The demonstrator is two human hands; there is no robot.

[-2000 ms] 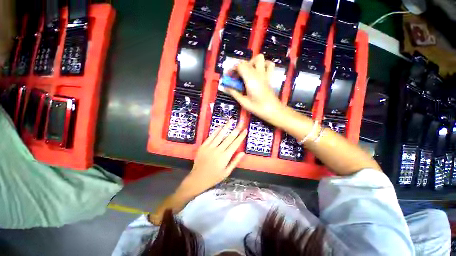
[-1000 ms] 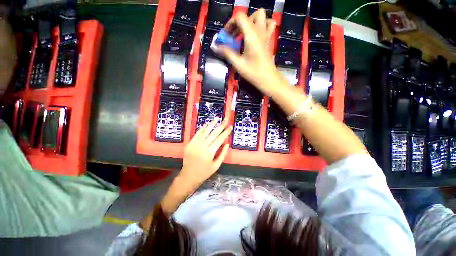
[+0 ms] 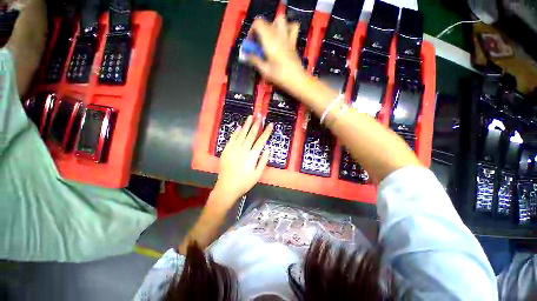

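A red foam tray (image 3: 206, 141) holds two rows of open black flip phones in front of me. My right hand (image 3: 274, 50) pinches a small blue-and-white piece (image 3: 252, 49) over the upper part of the tray's left side, above a phone's screen half (image 3: 242, 79). Whether the piece touches the phone is hidden. My left hand (image 3: 242, 156) lies with spread fingers at the lower left, its fingertips on the keypads of the two leftmost front phones. It holds nothing that I can see.
At the left, another red tray (image 3: 132, 100) holds phones, with a person's green sleeve (image 3: 41, 194) beside it. At the right stand more open phones (image 3: 485, 185) in dark surroundings. A white cable (image 3: 456, 24) lies at the upper right.
My right hand with the blue-and-white piece has moved left across the tray, from the second phone column to the leftmost. My left hand's fingertips have shifted left onto the leftmost phones.
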